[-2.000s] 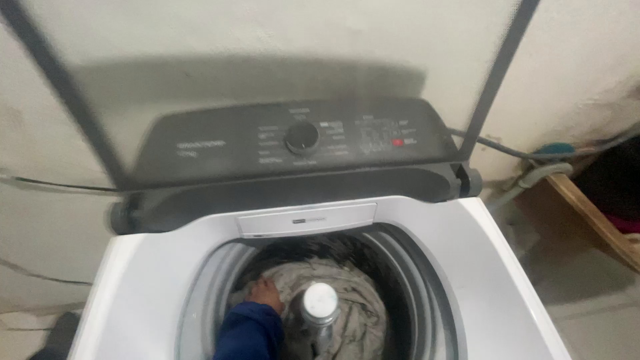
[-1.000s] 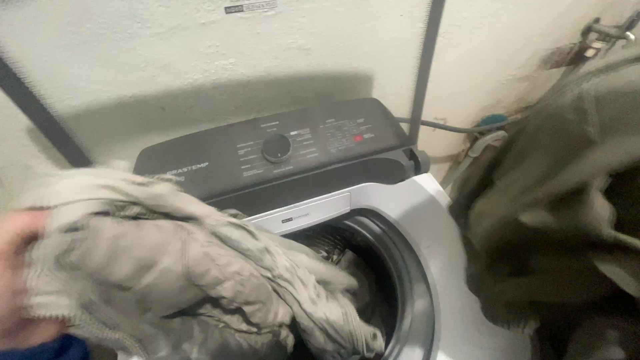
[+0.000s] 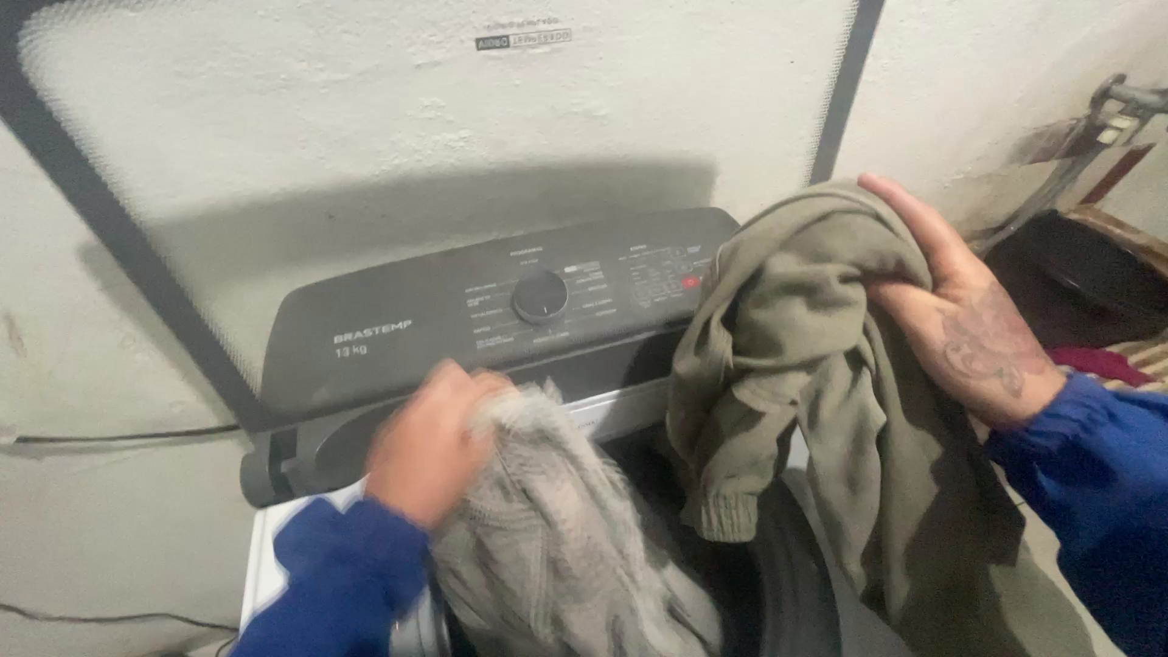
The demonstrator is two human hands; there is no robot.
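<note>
My left hand (image 3: 438, 443), slightly blurred, grips the top of a light grey-beige cloth (image 3: 566, 547), which hangs over the washer's opening. On the right, my right hand (image 3: 958, 319) holds up an olive-green garment (image 3: 803, 301) between thumb and fingers; a ribbed edge of it dangles over the tub. Beneath both cloths is a top-loading Brastemp washing machine, its dark control panel (image 3: 429, 319) and round knob (image 3: 540, 297) behind my hands. The raised lid (image 3: 835, 82) leans at the wall. Most of the tub (image 3: 794, 566) is hidden by the two fabrics.
A dark cable (image 3: 128, 436) runs along the wall at left, with another lower down. At the right stand a pipe with a tap (image 3: 1118, 109) and a dark open container (image 3: 1077, 265), with dark red cloth (image 3: 1100, 365) near my right sleeve.
Two seconds ago a hand was inside the tub on the grey-beige cloth. That cloth has since come up partly out of it. My right hand has come into view, holding the olive garment.
</note>
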